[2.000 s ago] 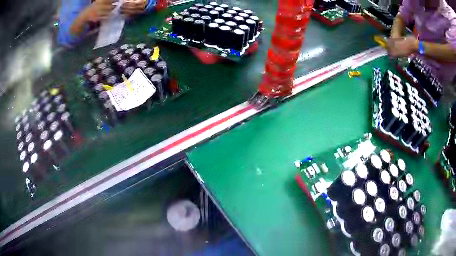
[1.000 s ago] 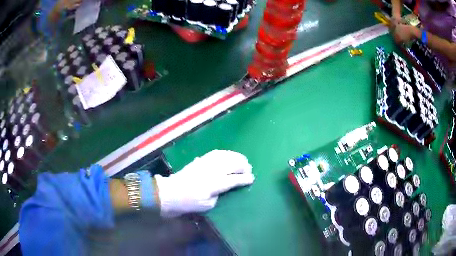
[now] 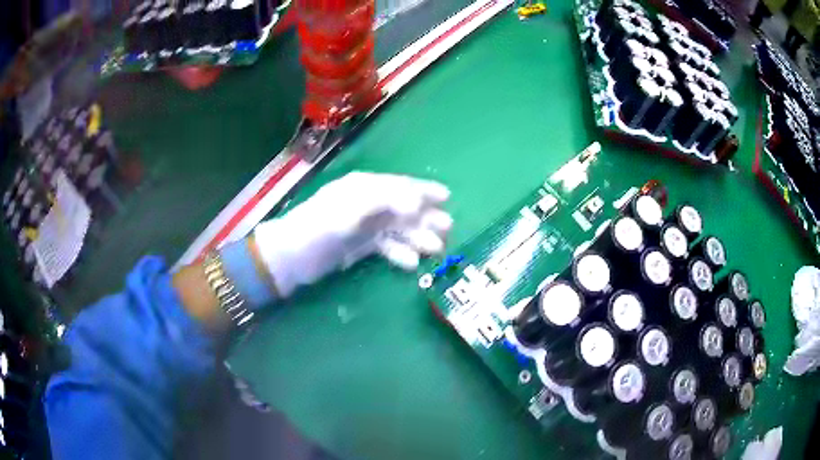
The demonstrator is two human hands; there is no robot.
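Note:
My left hand (image 3: pixel 360 225), in a white glove, is over the green mat just beyond the near-left corner of a circuit board (image 3: pixel 530 243). Its fingers are loosely bent and slightly apart, with nothing seen in them. The fingertips are close to a blue part at the board's corner, with no clear contact. The board lies on the mat with rows of black capacitors (image 3: pixel 627 311) with silver-white tops. White glue beads run around the capacitor bases. My right hand is not in view.
A red-wrapped post (image 3: pixel 337 63) stands at the conveyor's white-and-red edge (image 3: pixel 261 190). More capacitor boards lie at the upper right (image 3: pixel 661 72) and on the conveyor at the upper left. A crumpled white cloth (image 3: pixel 806 310) is at the right edge. A yellow piece (image 3: pixel 531 10) lies near the top.
My left hand came in from the left, out of view at first, and is now nearer the board's corner. The view has shifted right, so the post and boards appear further left.

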